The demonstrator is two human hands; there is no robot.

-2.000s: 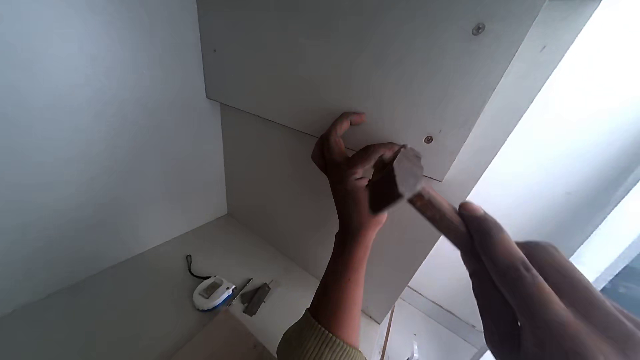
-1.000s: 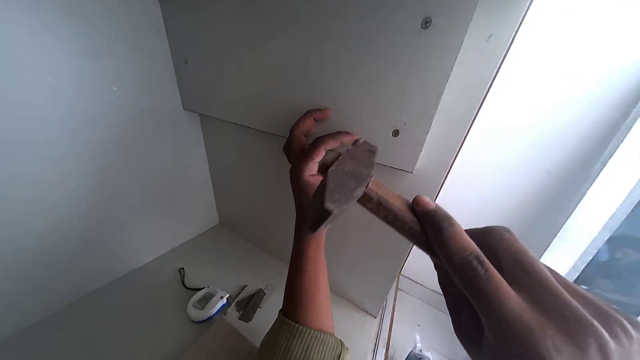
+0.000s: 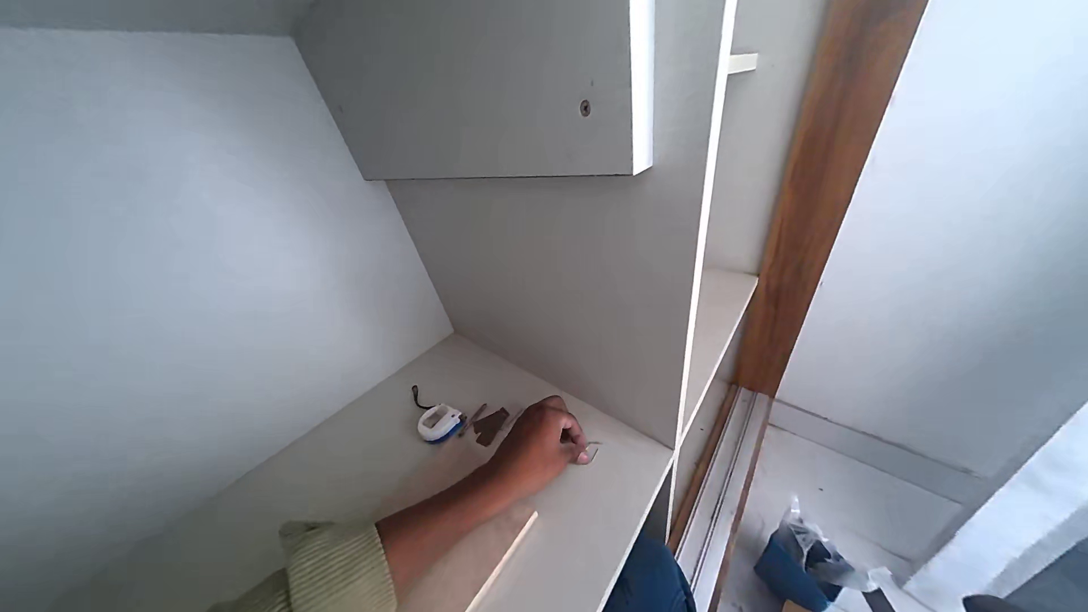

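My left hand (image 3: 544,438) is low over the pale shelf board (image 3: 586,501), its thumb and finger bent together at small, thin pieces (image 3: 594,450) that look like nails. Whether they are held or lie on the board cannot be told. To the left of the hand lie a dark flat piece (image 3: 490,426), a slim tool or rod (image 3: 473,419) and a white and blue tape measure (image 3: 440,423) with a black wrist strap. A light brown panel (image 3: 501,552) lies partly under my forearm. My right hand and the hammer are out of view.
Above the shelf is a grey panel (image 3: 493,93) with a screw (image 3: 585,108) near its right edge. An upright divider (image 3: 699,255) separates it from narrow shelves at the right. A sliding-door track (image 3: 722,493) and a blue container with clear plastic (image 3: 795,561) are lower right.
My left hand has come down from the upper panel's lower edge to the shelf. My right hand, with the hammer in it before, has left the view. The view has shifted widely.
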